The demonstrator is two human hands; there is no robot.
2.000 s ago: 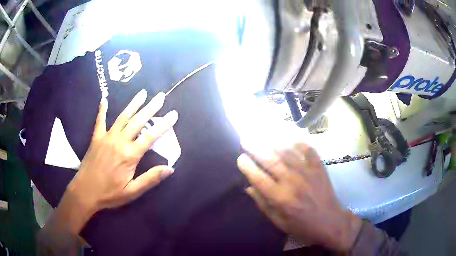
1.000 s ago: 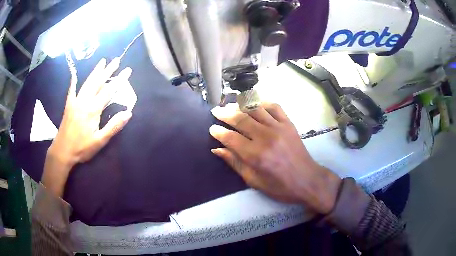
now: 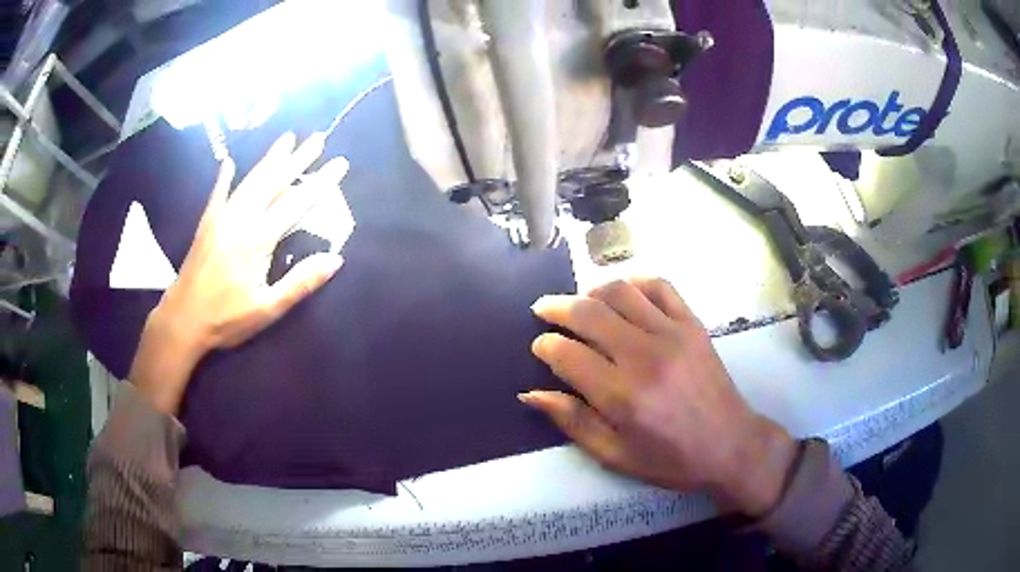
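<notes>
A dark navy-purple garment panel (image 3: 414, 335) with white inserts lies flat on the white table, its right edge at the presser foot and needle (image 3: 535, 229). My left hand (image 3: 241, 263) lies flat on the panel's left part with fingers spread, partly over a white insert. My right hand (image 3: 660, 385) rests at the panel's right edge, below and right of the needle, fingertips on the cloth. Neither hand grips the cloth. A ribbed metal knob (image 3: 611, 242) sits just right of the needle. The printed logo area is washed out by glare.
The sewing machine head (image 3: 850, 95) with draped dark cloth stands at upper right. Fabric shears (image 3: 822, 274) lie right of the needle. A small red and dark tool (image 3: 959, 296) lies at the table's right end. A ruler scale (image 3: 447, 525) runs along the front edge.
The panel has moved away from me, its lower edge now showing above the table's front edge. My right hand was nearer the needle a second ago and is now lower, away from the knob.
</notes>
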